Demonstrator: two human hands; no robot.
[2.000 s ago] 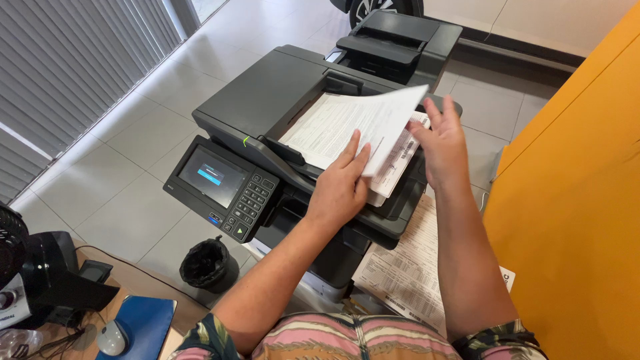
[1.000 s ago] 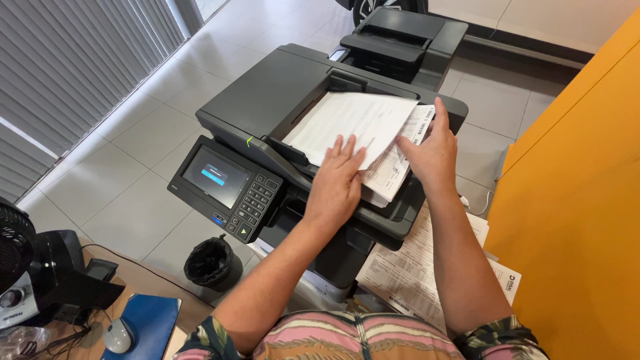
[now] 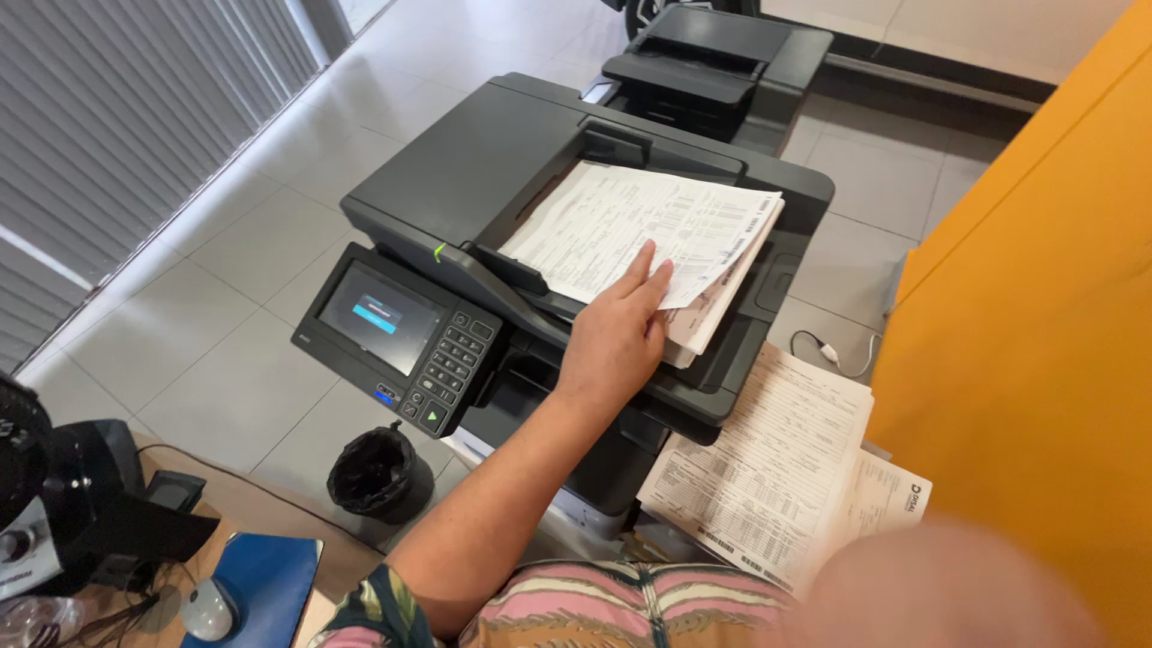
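A stack of printed sheets (image 3: 643,220) lies in the document feeder tray of a dark multifunction printer (image 3: 468,162). My left hand (image 3: 621,319) rests on the stack's near edge, fingertips on the top sheet; whether it grips the paper cannot be told. The top sheet's near corner is slightly raised above the sheets under it. A large blurred shape at the bottom right (image 3: 945,585) is probably my right hand, close to the camera; its fingers cannot be made out. More printed papers (image 3: 783,450) lie below the printer's right side. The control panel screen (image 3: 380,315) is lit.
A black waste bin (image 3: 378,472) stands on the tiled floor. At lower left, a desk holds a grey mouse (image 3: 210,609) on a blue pad (image 3: 270,576). A second dark machine (image 3: 720,72) stands behind the printer. An orange panel (image 3: 1035,333) rises at right, near a white cable (image 3: 846,360).
My right hand has left the right edge of the stack and the forearm no longer reaches over the lower papers. The top sheet now lies flatter on the stack. My left hand stays at the paper.
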